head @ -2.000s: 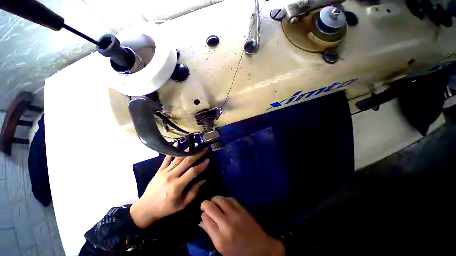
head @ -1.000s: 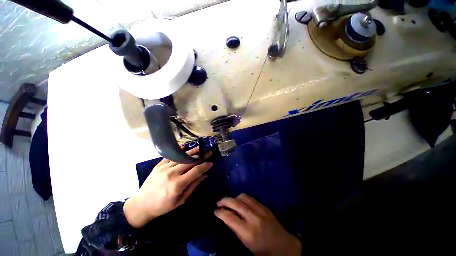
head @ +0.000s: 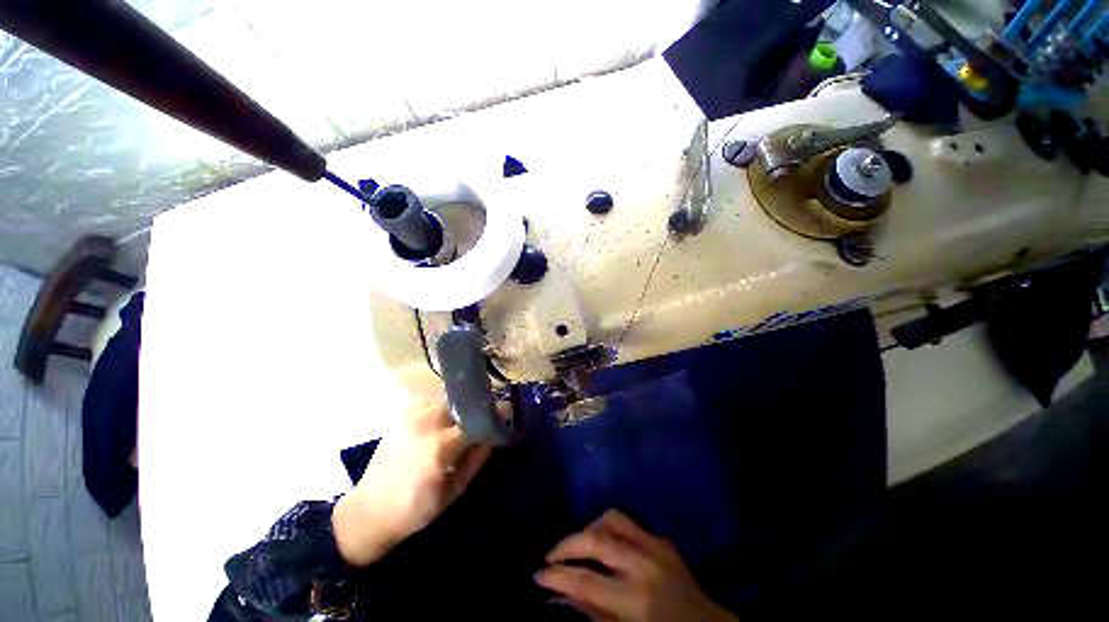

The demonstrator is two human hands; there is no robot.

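Note:
The dark navy garment panel [head: 803,425] lies under the cream sewing machine head [head: 584,261]. A bluer squarish piece [head: 645,444] lies on it, to the right of the grey curved guard [head: 472,386]. My left hand [head: 414,480] is at the panel's left part, its fingertips partly hidden behind the guard; what they do there cannot be told. My right hand [head: 626,569] rests on the cloth near the bottom, fingers bent, palm down. The needle and presser foot are hidden by the guard and the tension assembly [head: 581,386].
A dark rod [head: 183,97] slants in from the upper left to the white disc [head: 493,273]. Dark cloth [head: 736,55], a green spool [head: 823,57] and blue prongs [head: 1052,30] are behind the head. A wooden chair [head: 61,304] stands at the left.
The view has shifted, showing more behind the machine. My left fingers have moved in behind the grey guard and are more hidden. My right hand stays on the cloth, slightly lower in the picture.

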